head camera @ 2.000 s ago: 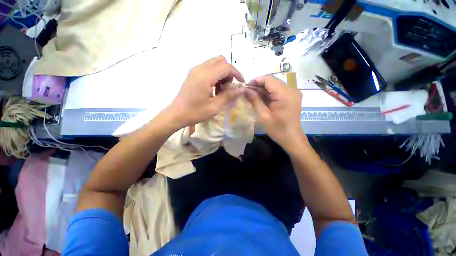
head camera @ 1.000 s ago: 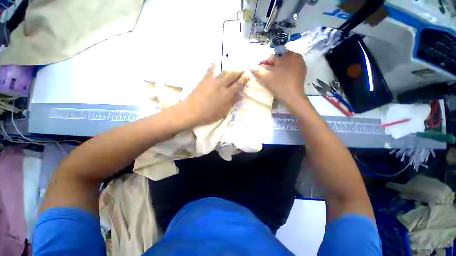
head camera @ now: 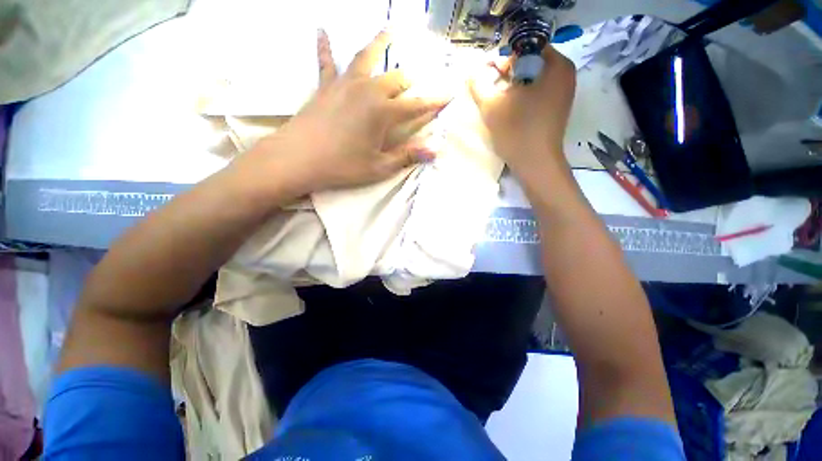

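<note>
The cream garment piece (head camera: 360,230) lies in folds under my hands and hangs over the table's front edge. My left hand (head camera: 347,122) lies on it with fingers spread, left of the needle area. My right hand (head camera: 527,108) is at the cloth beside the machine head (head camera: 532,36), its fingers bent at the cloth edge and partly behind the tension assembly. Bright glare hides the needle, the presser foot and the cloth edge there.
Thread snips (head camera: 631,176) with red and blue handles lie beside a black phone (head camera: 685,126). A flat cut panel (head camera: 81,40) is at the upper left. A printed ruler (head camera: 613,236) runs along the front edge. A red stick (head camera: 744,232) lies at right.
Both hands have gone from holding the cloth up at the table's front to pressing it flat by the machine head. My left hand's fingers have spread. The view has moved closer.
</note>
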